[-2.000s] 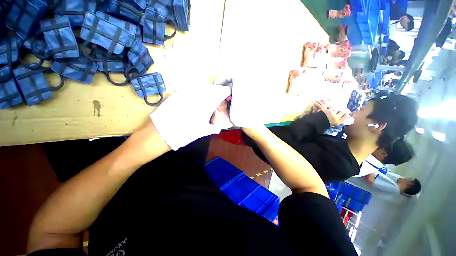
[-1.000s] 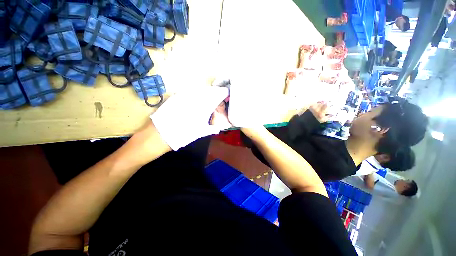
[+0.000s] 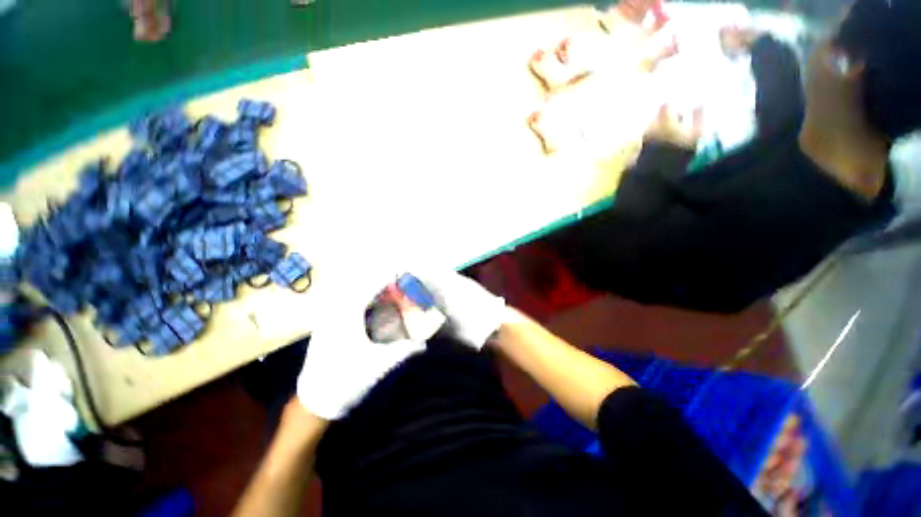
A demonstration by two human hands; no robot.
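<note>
A small toy figure [image 3: 388,311], with a pinkish-red part and a pale, greyish rounded part, is held between my two gloved hands, near the worktop's front edge. A blue plaid piece [image 3: 415,291] lies against the figure on the side of my right hand. My left hand [image 3: 348,364], in a white glove, holds the figure from the left. My right hand [image 3: 459,306], also in a white glove, closes around its right side. The gloves and blur hide much of the figure. A large pile of blue plaid pieces [image 3: 192,232] with black loops lies on the tan worktop.
A neighbour in black [image 3: 707,222] sits at the right, hands over the worktop. Pale figures with red tops [image 3: 560,66] lie before them. A green belt [image 3: 232,45] runs behind. Crumpled white gloves [image 3: 45,409] and a black cord [image 3: 81,369] are at left. Blue crates [image 3: 697,404] stand lower right.
The view has turned and shifted, so the whole plaid pile and the gloves at left now show. The figure and blue piece in my hands are now more visible.
</note>
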